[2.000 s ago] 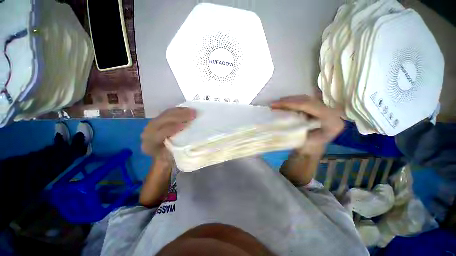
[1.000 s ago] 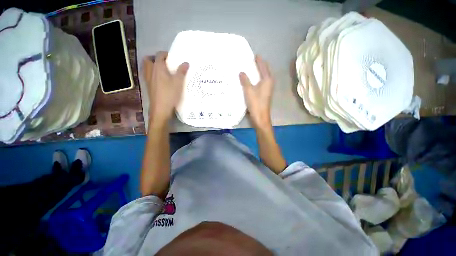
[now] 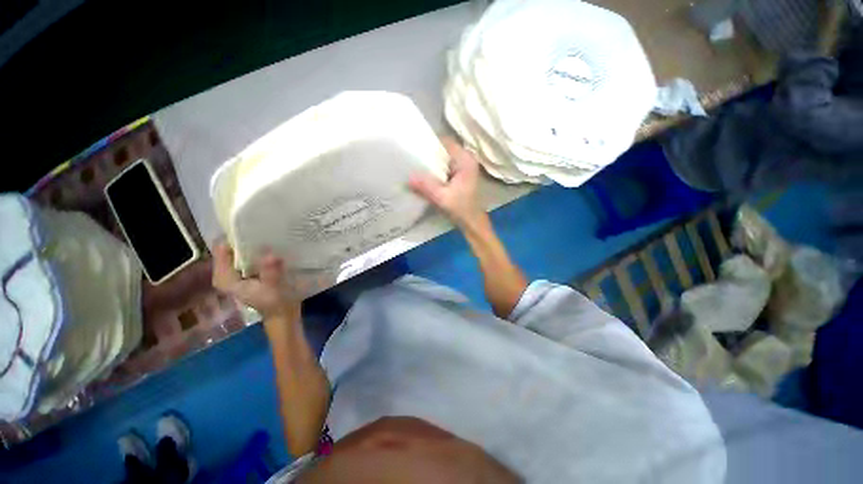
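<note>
A batch of white hexagonal panels (image 3: pixel 331 194) is held tilted over the light grey board, its printed face towards me and its cream edges showing along the top and left. My left hand (image 3: pixel 254 282) grips its lower left corner. My right hand (image 3: pixel 452 185) grips its right side. Part of a white printed panel (image 3: pixel 374 257) shows on the board below the batch; the rest of it is hidden.
An uneven stack of printed panels (image 3: pixel 568 85) stands to the right. A stack with a dark line on its top panel (image 3: pixel 24 312) stands at far left, beside a smartphone (image 3: pixel 151 222) on the patterned cover (image 3: pixel 184 319). Clear bags (image 3: pixel 729 302) lie by a slatted rack (image 3: pixel 653 274).
The view has turned and shifted. The batch, flat and print up between my hands a second ago, is now tilted up with its edges showing, and a panel shows below it.
</note>
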